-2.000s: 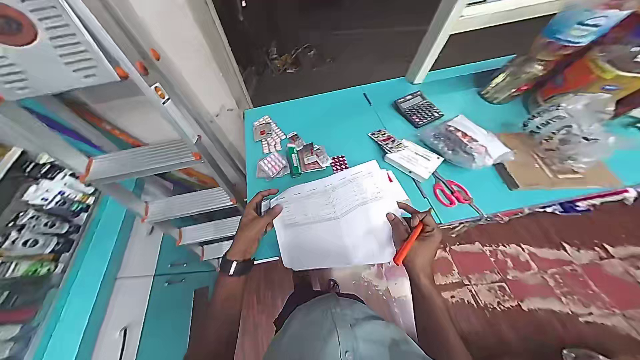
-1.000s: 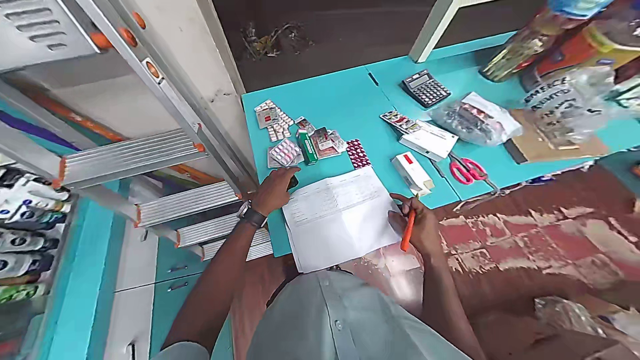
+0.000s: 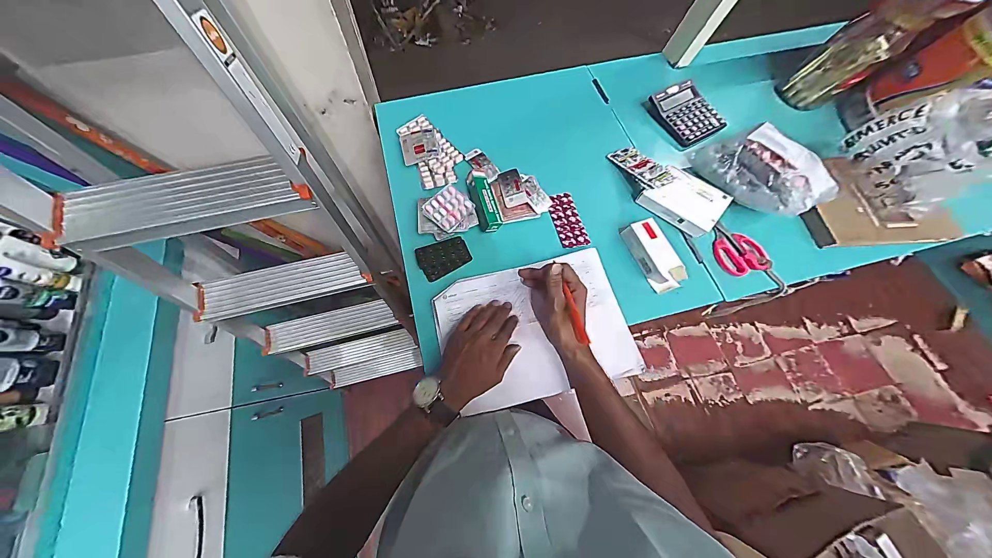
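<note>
Sheets of paper bearing writing [image 3: 527,372] lie on the turquoise counter in front of me. My left hand [image 3: 479,349] rests flat on them, fingers slightly spread, with a watch on the wrist. An orange pen [image 3: 575,314] is held in my right hand [image 3: 556,298], which rests on the upper part of the sheets; the pen's tip is hidden. Just beyond the papers lie a dark blister pack [image 3: 443,258], a maroon blister pack [image 3: 570,221], pink-and-white blister packs [image 3: 449,208] and a green box [image 3: 484,201]. A white box [image 3: 652,254] lies to the right.
Red-handled scissors [image 3: 742,254], a calculator [image 3: 687,113], a larger white carton [image 3: 686,200] and a clear plastic bag [image 3: 763,169] are on the right of the counter [image 3: 511,112]. An aluminium ladder [image 3: 283,298] stands at the left. Cardboard boxes [image 3: 821,515] sit at the lower right.
The papers, held up in both hands two seconds ago, now lie on the counter. My left hand has let go of a dark item; a dark blister pack now lies beyond the papers. The pen stays in my right hand.
</note>
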